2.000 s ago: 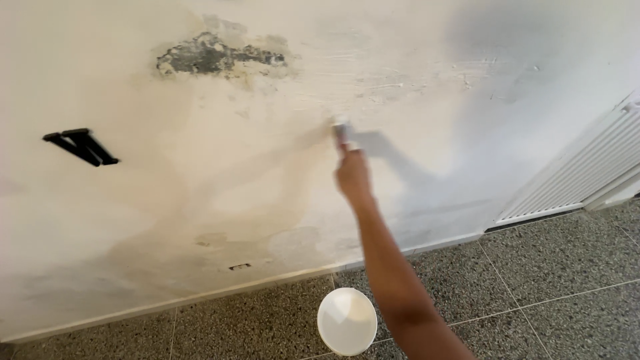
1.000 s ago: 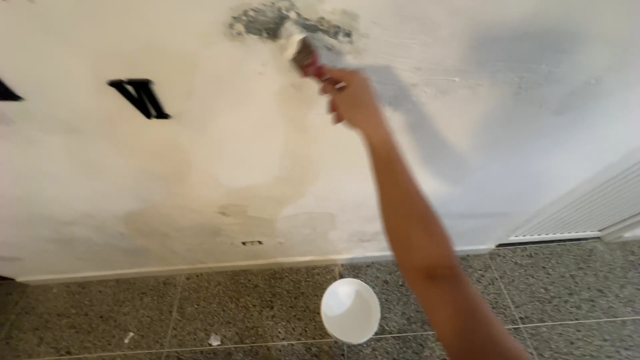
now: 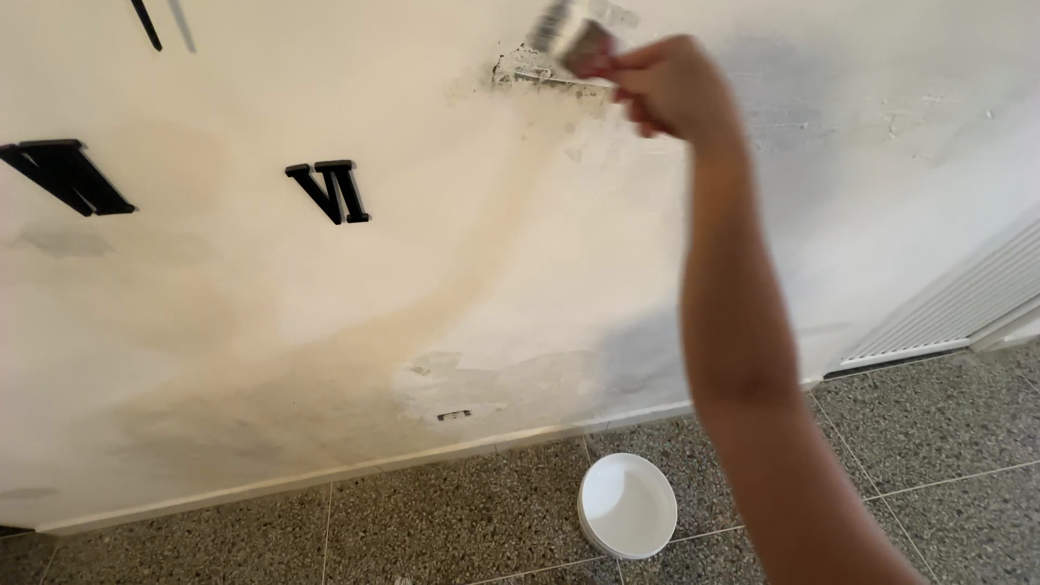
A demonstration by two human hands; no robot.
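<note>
My right hand (image 3: 670,89) grips the reddish handle of a flat tool, a paintbrush or filling knife (image 3: 573,41), blurred by motion near the top of the view. White material shows on its wide end. The tool is over the damaged patch (image 3: 528,73) of the pale wall (image 3: 390,268), where dark edges and rough plaster are partly covered with white. Whether the tool touches the wall cannot be told. My left hand is out of view.
A round white tub (image 3: 627,505) stands on the speckled tile floor (image 3: 455,512) near the baseboard (image 3: 268,481). Black Roman numerals (image 3: 331,192) are mounted on the wall at left. A white ribbed radiator or panel (image 3: 951,301) is at right.
My right hand has moved up the wall with the tool, from below the damaged patch to over it. More of the dark patch is now covered in white. The view has shifted left.
</note>
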